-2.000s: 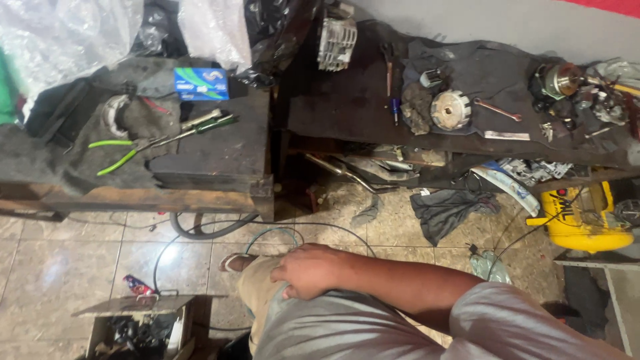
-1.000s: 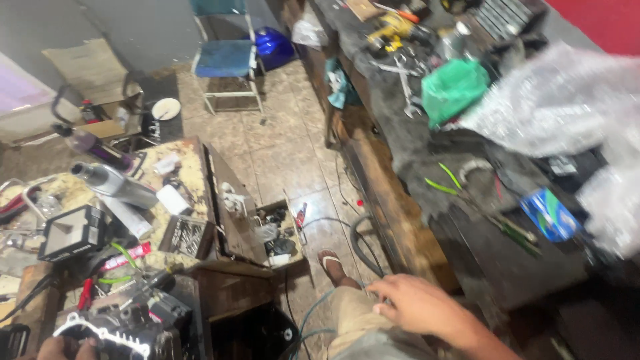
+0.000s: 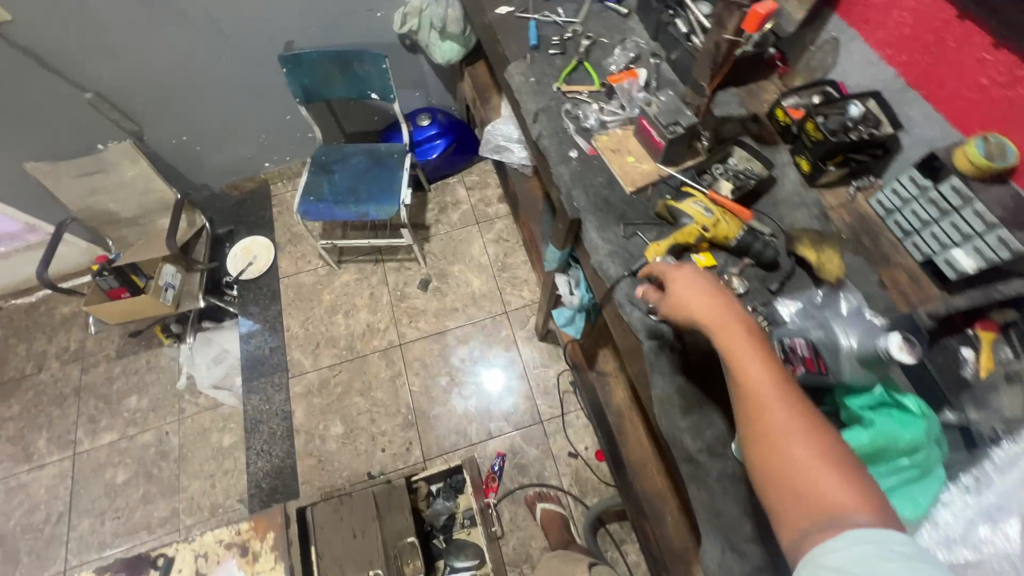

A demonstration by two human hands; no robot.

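My right hand [image 3: 680,296] reaches in from the lower right to the near edge of the cloth-covered workbench [image 3: 680,448]. Its fingers are curled down over small metal pieces by the edge; whether they grip anything is hidden. Just beyond the hand lies a yellow and black power drill [image 3: 712,228], with an orange-handled screwdriver [image 3: 720,204] across it. A clear plastic bottle [image 3: 856,336] and a green plastic bag [image 3: 892,444] are right of my forearm. My left hand is out of view.
Green-handled pliers [image 3: 580,76], a black and red box-shaped part [image 3: 668,128] and small-parts drawers [image 3: 948,220] are farther along the bench. A blue chair [image 3: 352,184] and a blue fuel tank [image 3: 436,144] stand by the wall. An open drawer [image 3: 480,512] and cables lie near my foot.
The view has swung far along the bench. My right hand has gone from beside my leg to the bench edge near the drill.
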